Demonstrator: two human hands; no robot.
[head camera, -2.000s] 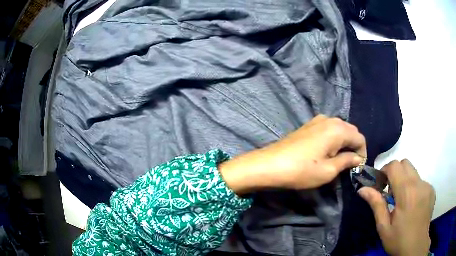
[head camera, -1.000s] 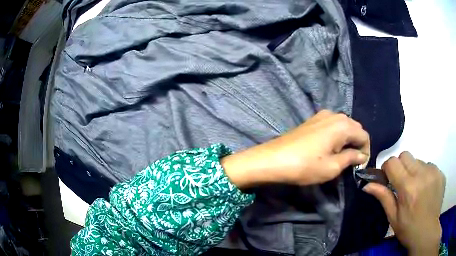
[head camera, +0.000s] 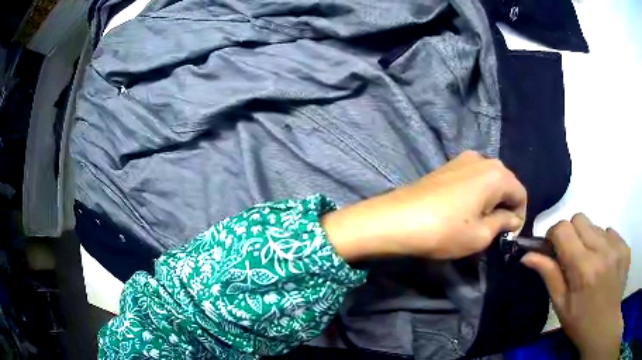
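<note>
A dark denim garment (head camera: 267, 151) lies spread with its grey inside up. Its navy band (head camera: 533, 133) runs down the right. My left hand (head camera: 450, 211), in a green patterned sleeve, pinches the garment at the band's inner edge, by a small white label (head camera: 507, 239). My right hand (head camera: 581, 271) holds thread snips (head camera: 533, 245) mostly hidden in the fingers. Their tips point left and reach the cloth beside the label; whether they touch it cannot be told.
The white table (head camera: 605, 91) shows at the right. Another navy part (head camera: 545, 21) lies at the top right. A pale bin (head camera: 48, 155) stands at the left. Blue material (head camera: 591, 346) shows at the bottom right.
Both hands have shifted slightly right and the left hand a little up. The garment has moved slightly with them. The snips now show edge-on.
</note>
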